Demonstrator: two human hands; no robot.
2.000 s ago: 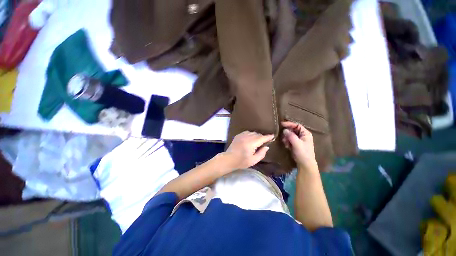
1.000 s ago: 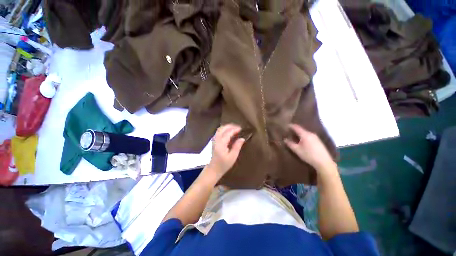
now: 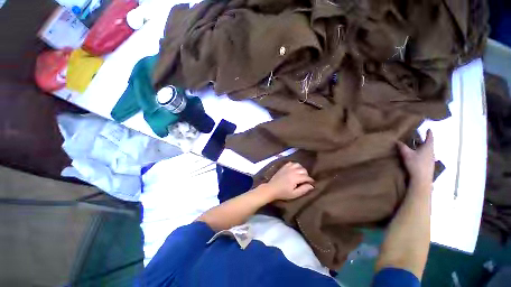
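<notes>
A brown coat (image 3: 358, 190) lies over the table's near edge, its lower part hanging towards my lap. A pale dashed line runs along its lower edge. My left hand (image 3: 290, 182) rests on the coat's near left part with its fingers curled into the cloth. My right hand (image 3: 417, 160) is at the coat's right side, thumb and forefinger spread, with a small dark spot between them. Its other fingers are hidden, so whether it holds anything cannot be told. Pale thread tails (image 3: 306, 84) lie on the brown cloth further back.
More brown coats are heaped at the back (image 3: 258, 45) and at the far right (image 3: 497, 146). A smartphone (image 3: 219, 140), a silver-capped flask (image 3: 171, 100) on green cloth (image 3: 140, 92) and an off-white bundle (image 3: 184, 132) are at left. A thin strip (image 3: 457, 129) lies on the white tabletop (image 3: 473, 168).
The view has turned and shifted. The coat's front has been turned over or folded, and its dashed front edge no longer runs between my hands. My hands are further apart, the right one further out.
</notes>
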